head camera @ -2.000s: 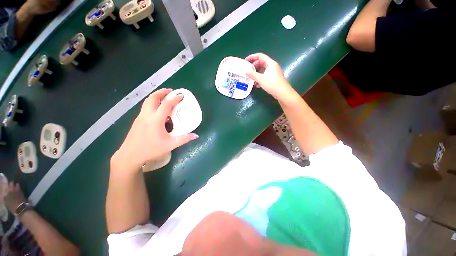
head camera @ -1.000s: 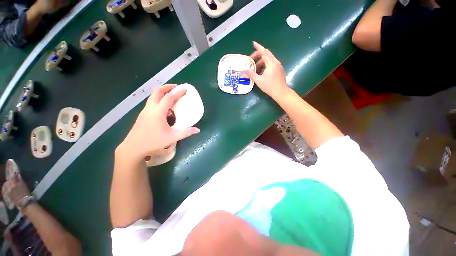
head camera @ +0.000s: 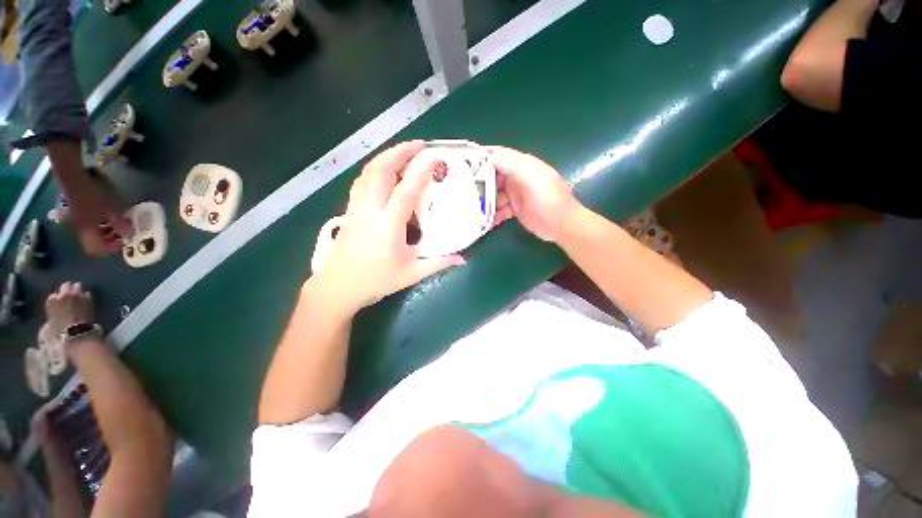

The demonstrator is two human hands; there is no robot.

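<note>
My left hand [head camera: 374, 233] holds a cream front cover [head camera: 453, 212] by its edge, with a dark round opening near the fingers. My right hand [head camera: 531, 192] grips the cream back shell [head camera: 489, 174] at its right side; a bit of blue shows inside it. The cover overlaps the shell, with a gap at the right. Whether they touch all round is hidden. Another cream piece [head camera: 326, 243] lies partly behind my left wrist.
Raised cream units with blue parts [head camera: 187, 59] and covers [head camera: 210, 197] are on the belt beyond the pale rail [head camera: 293, 182]. A grey post [head camera: 441, 46] stands on it. A white disc [head camera: 658, 29] lies at the back right. Other people's arms show at left and right.
My left hand has carried the front cover right onto the back shell in my right hand. The view has shifted, and another person's hand now reaches a cover on the belt.
</note>
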